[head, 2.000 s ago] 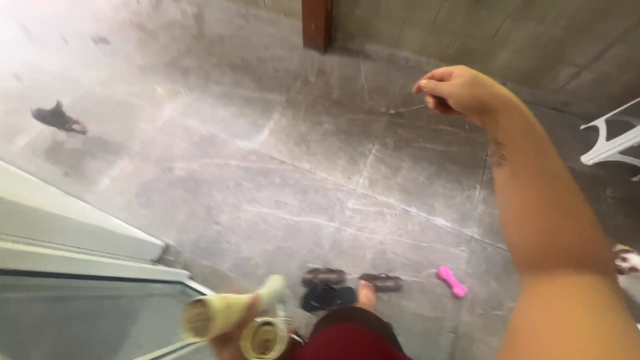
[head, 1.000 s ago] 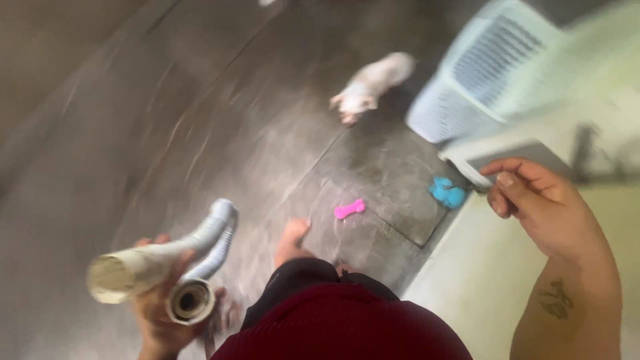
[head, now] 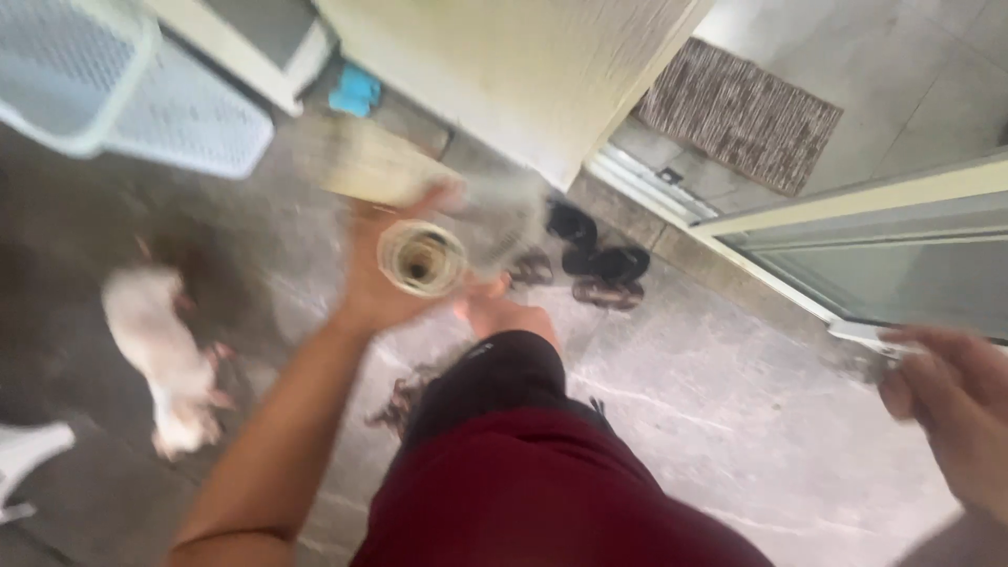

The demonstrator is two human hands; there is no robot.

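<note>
My left hand (head: 378,260) is wrapped around a whitish plastic pipe assembly (head: 378,161), left of the middle of the view. One round open end of it points up at the camera, and a paler, see-through-looking part stretches off to the right, blurred. At the right edge my right hand (head: 937,394) is raised over the floor beside the corner of a glass door (head: 882,260). Its fingers are bent and blurred, and whether anything thin is between them cannot be made out.
A light-coloured dog (head: 161,354) stands at the left, below a white plastic laundry basket (head: 189,118). Black and brown sandals (head: 606,264) lie near the door sill. A blue object (head: 354,90) lies by the wall, a striped mat (head: 740,114) past the doorway, and white furniture (head: 31,461) lower left.
The view has swung round strongly, bringing the doorway and mat into sight. The pipe assembly remains in my left hand. The pink bone-shaped toy seen earlier is no longer in view.
</note>
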